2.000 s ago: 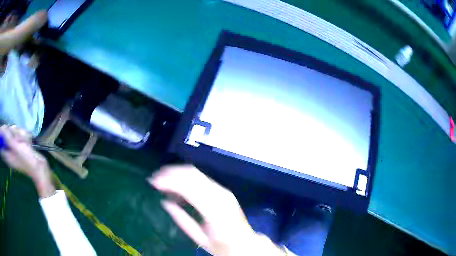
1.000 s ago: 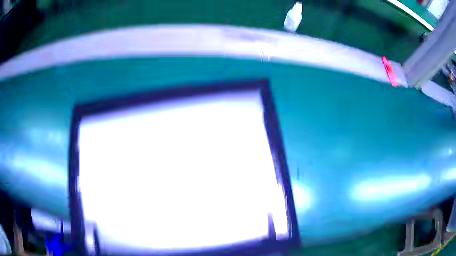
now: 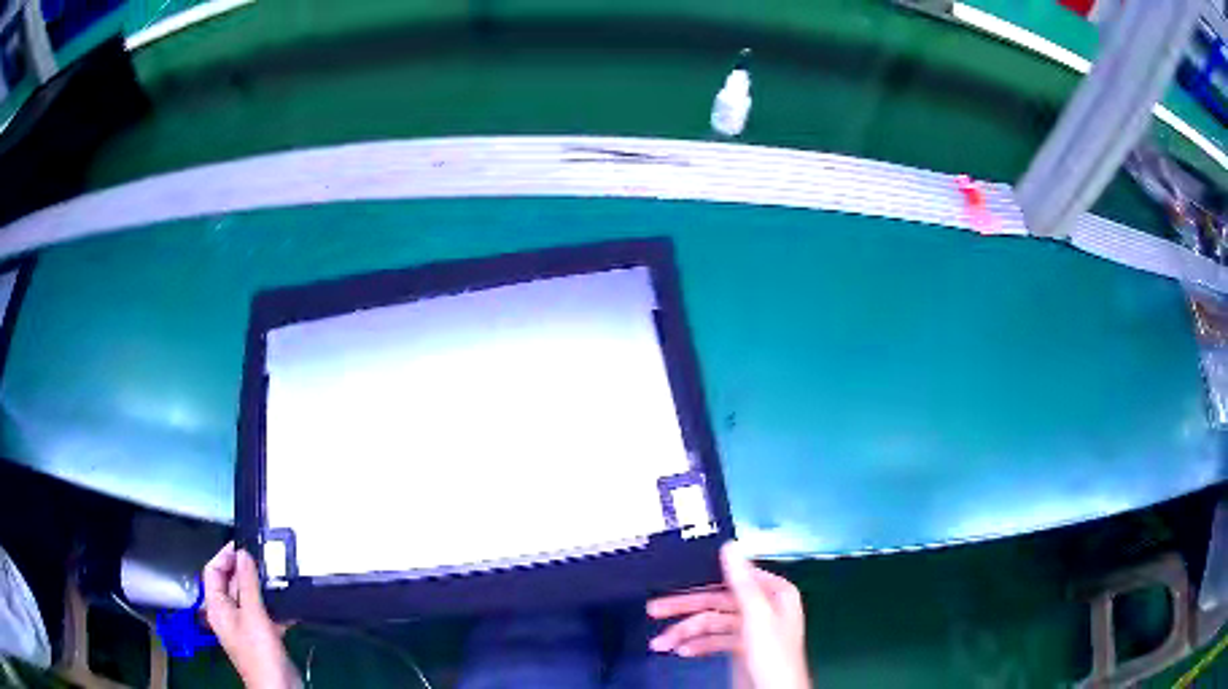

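Note:
The display panel (image 3: 471, 438), with a pale bright face and wide black border, lies on the green bench mat (image 3: 916, 390), its near edge over the bench's near edge. Small white corner pieces show at its near-left (image 3: 278, 556) and near-right (image 3: 690, 506) corners. My left hand (image 3: 240, 606) holds the near-left corner of the panel. My right hand (image 3: 747, 619) is at the near-right corner, thumb by the side edge and fingers by the near edge.
A small white bottle (image 3: 731, 102) stands beyond the ribbed aluminium rail (image 3: 471, 168). A thin dark tool (image 3: 626, 156) and red tape (image 3: 972, 202) are on the rail. A grey post (image 3: 1111, 115) rises at right. A bright blue object (image 3: 185, 630) and stool (image 3: 1138, 626) are below the bench.
The view has swung right and pulled back. Both hands were off the panel two seconds ago, the left one with something blue; now they are at its near corners.

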